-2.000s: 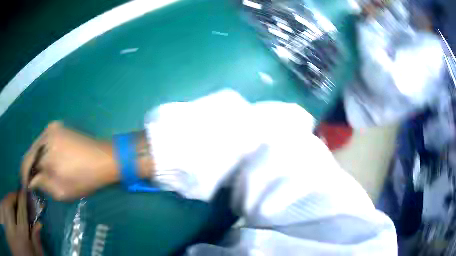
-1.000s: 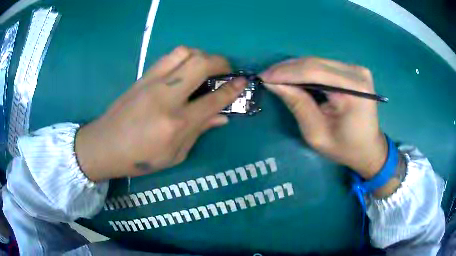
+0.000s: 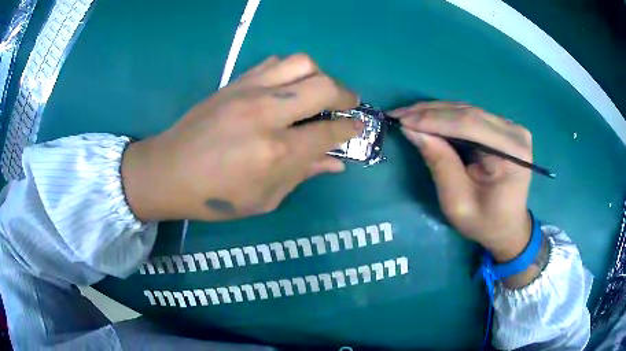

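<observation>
My left hand (image 3: 240, 140) grips a small watch housing (image 3: 365, 140) from its left side. The housing is black with silver and white parts inside, and my fingers cover its left part. My right hand (image 3: 473, 164) holds slim black tweezers (image 3: 511, 158) like a pen. Their tip end is at the housing's right edge; whether it touches is too small to tell. A clear sticker sheet with two rows of white L-shaped stickers (image 3: 274, 253) lies on the mat nearer to me, below both hands.
The green mat (image 3: 371, 41) has a thin white line (image 3: 240, 44) behind my left hand and a wide white line (image 3: 535, 51) curving at the far right. Long white sheets with a grid (image 3: 41, 86) lie at the left. Something dark and shiny shows at the right edge.
Two seconds ago the view was turned towards the right arm and another person; now both hands are central. Since one second ago, hands, housing and tweezers appear slightly further right in view.
</observation>
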